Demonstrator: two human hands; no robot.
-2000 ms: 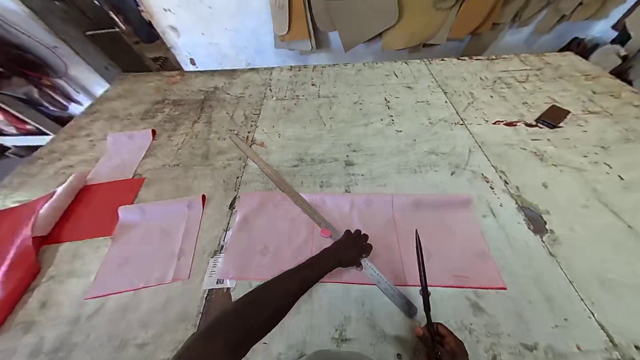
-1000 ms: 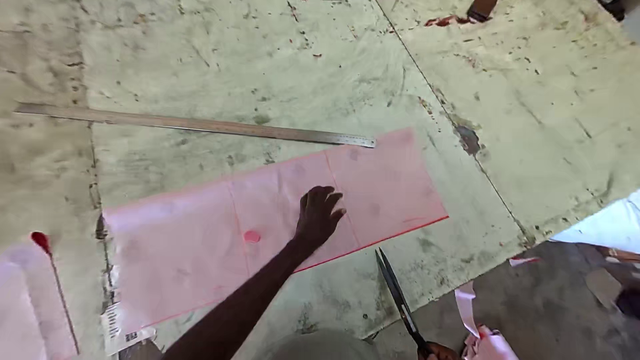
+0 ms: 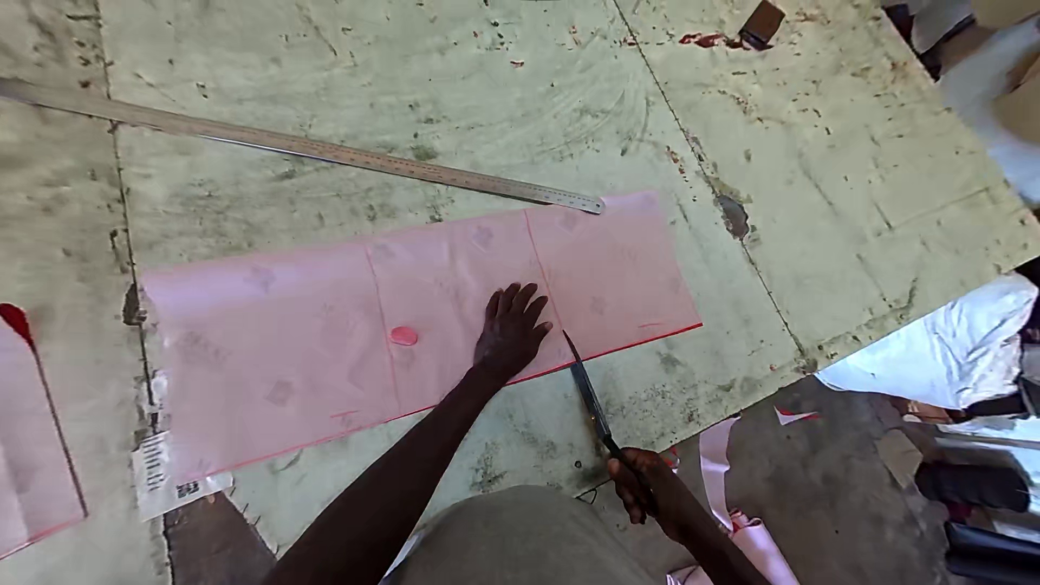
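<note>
A long pink sheet of material [image 3: 309, 349] with a red lower edge lies flat on the worktable, crossed by two drawn red lines. My left hand [image 3: 513, 329] rests on it, fingers spread, just left of the right-hand line. Black-handled scissors [image 3: 593, 402] are gripped in my right hand [image 3: 646, 491] at the table's near edge. One blade tip lies over the sheet near the lower end of that line. A pink oval piece, possibly chalk [image 3: 404, 335], sits beside the left line. Beyond the sheet lies a long metal ruler [image 3: 357, 158], its right end touching the sheet's far edge.
Another pink piece [image 3: 36, 455] lies at the far left. A label with printing [image 3: 162, 479] is under the sheet's left end. A small brown block [image 3: 762, 24] is at the back right. Pink strips [image 3: 715, 471] and a white bundle [image 3: 951, 341] are past the table's near edge.
The ruler, under my left hand across the sheet two seconds ago, now lies beyond it. The scissors have come up to the sheet's red edge. The view has shifted strongly.
</note>
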